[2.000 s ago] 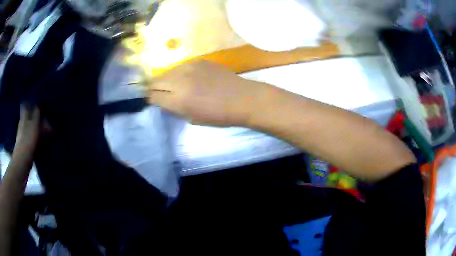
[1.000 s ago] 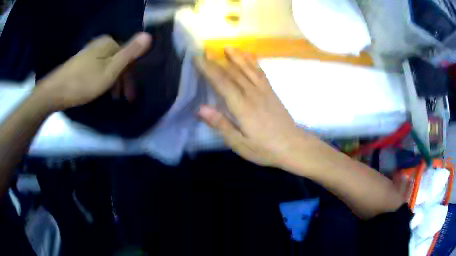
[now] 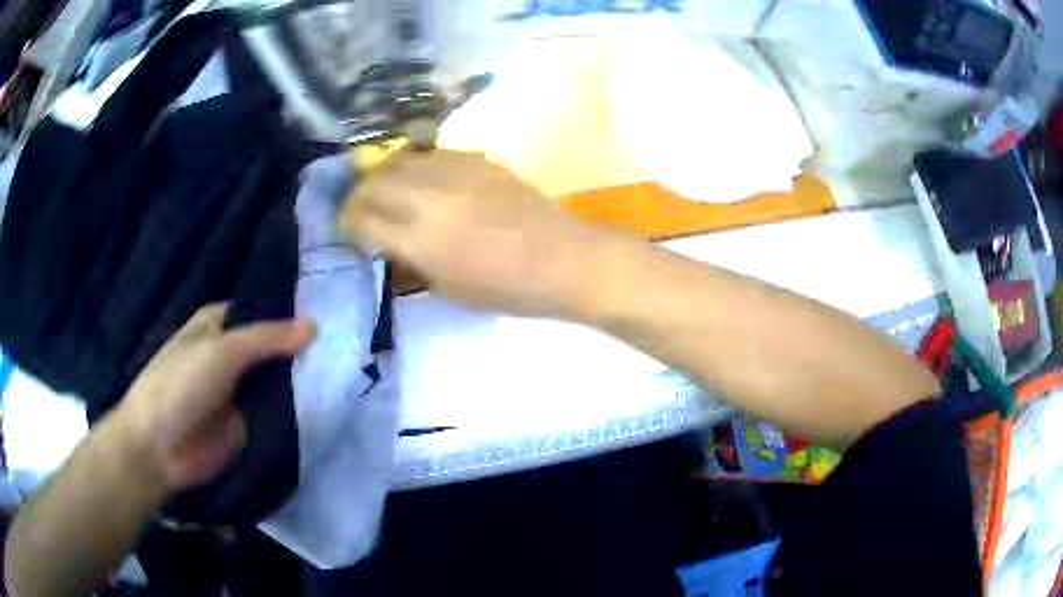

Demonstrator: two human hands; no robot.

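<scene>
Black fabric (image 3: pixel 152 233) lies bunched on the left of the white machine table. A pale grey panel (image 3: pixel 344 408) runs along its right side and hangs over the table's front edge. A narrow black strip (image 3: pixel 384 309) lies at the panel's right edge. My left hand (image 3: pixel 204 402) rests on the black fabric, its index finger reaching onto the grey panel. My right hand (image 3: pixel 437 222) is blurred at the top of the grey panel, just in front of the presser foot area (image 3: pixel 408 111); its fingertips seem closed on the panel, partly hidden.
An orange-brown strip (image 3: pixel 699 212) edges the lit bed, with a white rounded piece (image 3: pixel 717 128) on it. The table's front edge has ruler marks (image 3: pixel 560 441). At right are a black box (image 3: pixel 973 198), red and green handles (image 3: pixel 973 367) and an orange-rimmed container (image 3: pixel 991 490).
My right hand has moved up and left to the presser foot area. My left hand has moved down, from the black fabric to its border with the grey panel, which now lies flatter.
</scene>
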